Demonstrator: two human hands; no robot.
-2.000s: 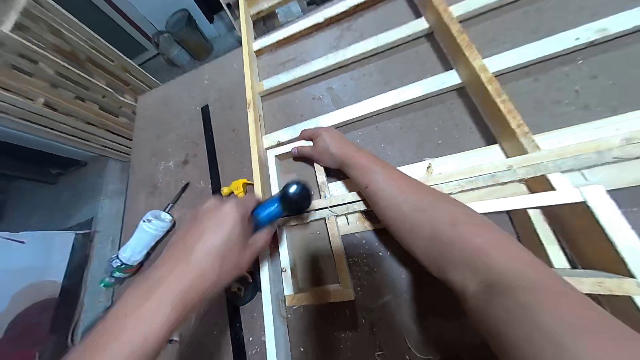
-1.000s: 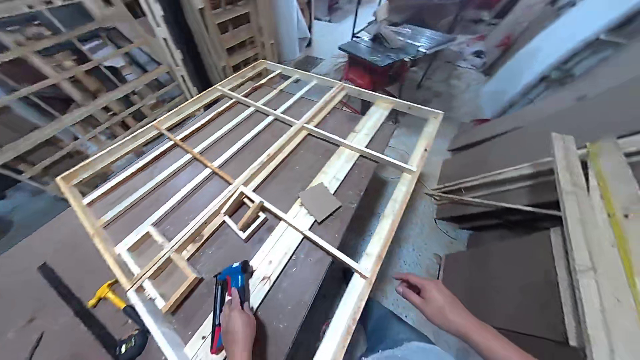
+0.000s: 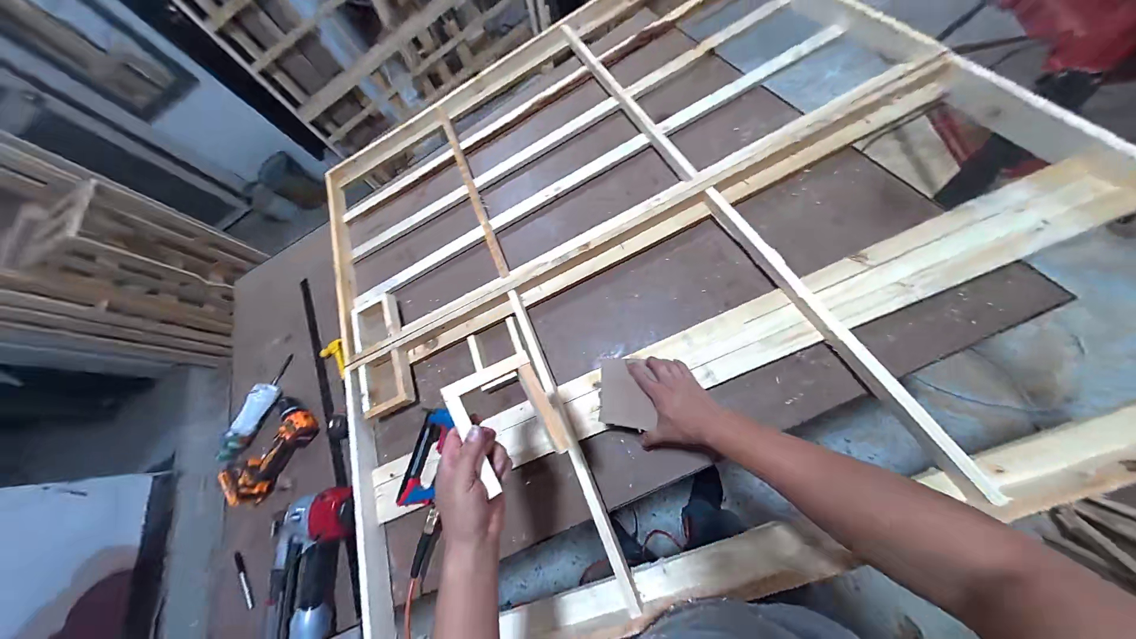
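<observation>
My left hand [image 3: 475, 475] grips one side of a small rectangular wooden frame [image 3: 457, 404], which is raised at a slant above the large wooden frame [image 3: 763, 257]. My right hand [image 3: 679, 404] holds a small flat brown board piece [image 3: 626, 397] by its edge, over the wide pale planks. Just left of my left hand lies a blue and red air nailer [image 3: 422, 466] with a hose. Another small wooden frame [image 3: 406, 382] sits in the large frame's left side, under the long middle rails.
At the left of the brown tabletop [image 3: 275, 293] lie an orange cordless drill [image 3: 275, 453], a caulking tube [image 3: 253, 413], a yellow hammer [image 3: 334, 352], a long black bar [image 3: 315, 337], a red and grey power tool [image 3: 315, 550] and a marker [image 3: 243, 579]. Wooden pallets [image 3: 133, 275] stand beyond.
My left hand has let go of the blue and red nailer and now holds the small frame. My right hand, empty one second ago, has taken hold of the board piece. The view has shifted.
</observation>
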